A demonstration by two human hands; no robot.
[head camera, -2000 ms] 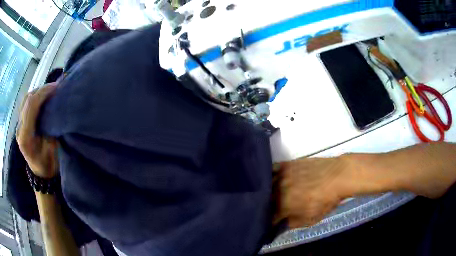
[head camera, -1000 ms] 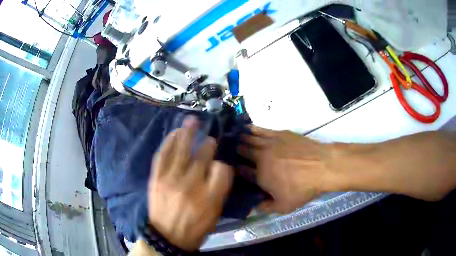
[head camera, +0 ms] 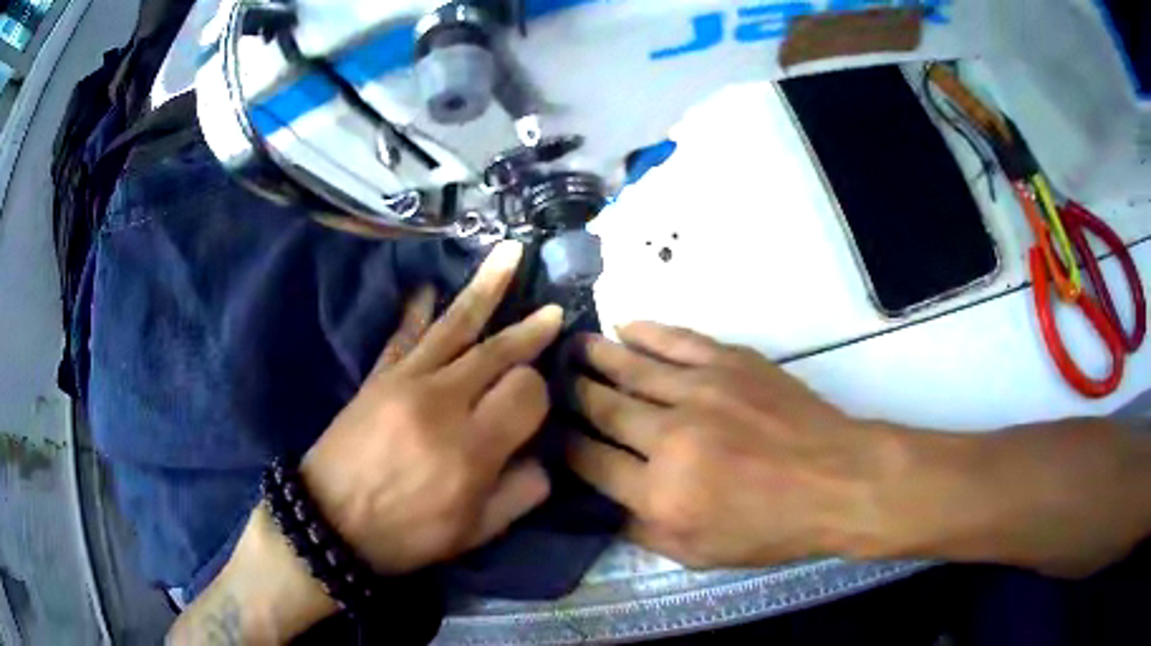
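Observation:
A navy denim garment piece (head camera: pixel 215 328) lies bunched on the machine table, left of and under my hands. My left hand (head camera: pixel 429 442) rests on the cloth, palm down, its index finger reaching to just below the tension dial (head camera: pixel 564 202). A dark beaded bracelet is on that wrist. My right hand (head camera: pixel 720 442) lies on the dark cloth's right edge, fingers pointing left toward my left hand. The fingertips of both hands press the cloth close together. The white sewing machine (head camera: pixel 606 101) stands over the work; its needle and presser foot are hidden.
A black smartphone (head camera: pixel 899 189) lies right of the machine head. Red-handled scissors (head camera: pixel 1073 341) lie beside it, with a slim yellow and orange tool (head camera: pixel 1050 227) on them. A measuring tape (head camera: pixel 707 603) runs along the front edge. Dark cloth (head camera: pixel 107 126) is heaped at the far left.
My left hand has come from the garment's far left side onto the cloth by the machine. My right hand has moved left toward the needle area. The garment is lower and more gathered.

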